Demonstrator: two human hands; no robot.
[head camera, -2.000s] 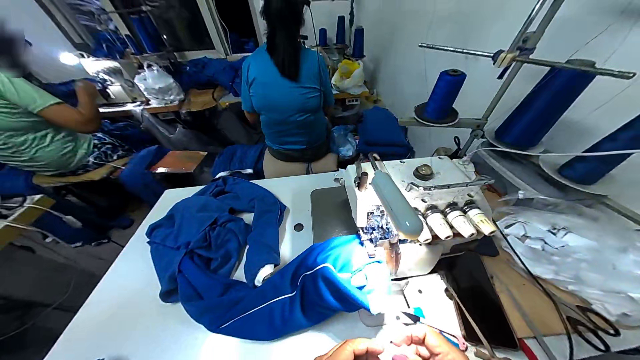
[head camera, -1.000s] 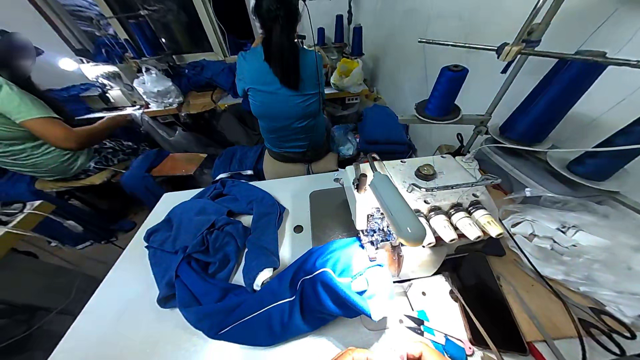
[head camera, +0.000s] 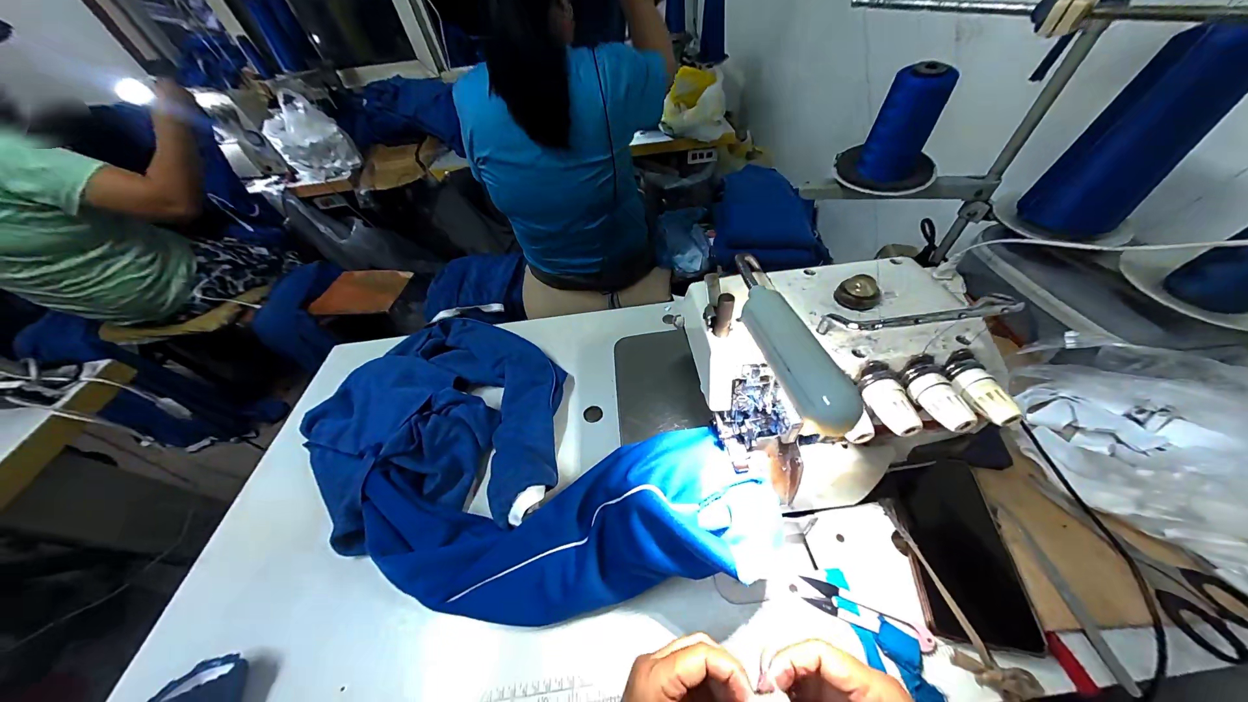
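At the bottom edge of the head view, my left hand (head camera: 685, 671) and my right hand (head camera: 829, 673) are close together, fingertips meeting. Something small and pale seems to be between them, washed out by the lamp glare. Beyond them a blue garment (head camera: 546, 556) with white piping lies on the white table (head camera: 361, 663), its right end at the needle area of an overlock sewing machine (head camera: 756, 400). Thread snips (head camera: 858, 609) with a pink part lie just beyond my right hand, over blue fabric scraps (head camera: 892, 648).
Blue thread cones (head camera: 895, 122) stand on a rack. At the right are a dark phone (head camera: 965, 556), black-handled scissors (head camera: 1204, 614) and a plastic bag (head camera: 1141, 439). A blue fabric piece (head camera: 205, 680) lies at lower left. Two people sit at work beyond the table.
My hands, only partly in view a second ago, show more fully at the bottom edge. The garment stays at the machine. The person in blue has raised an arm.
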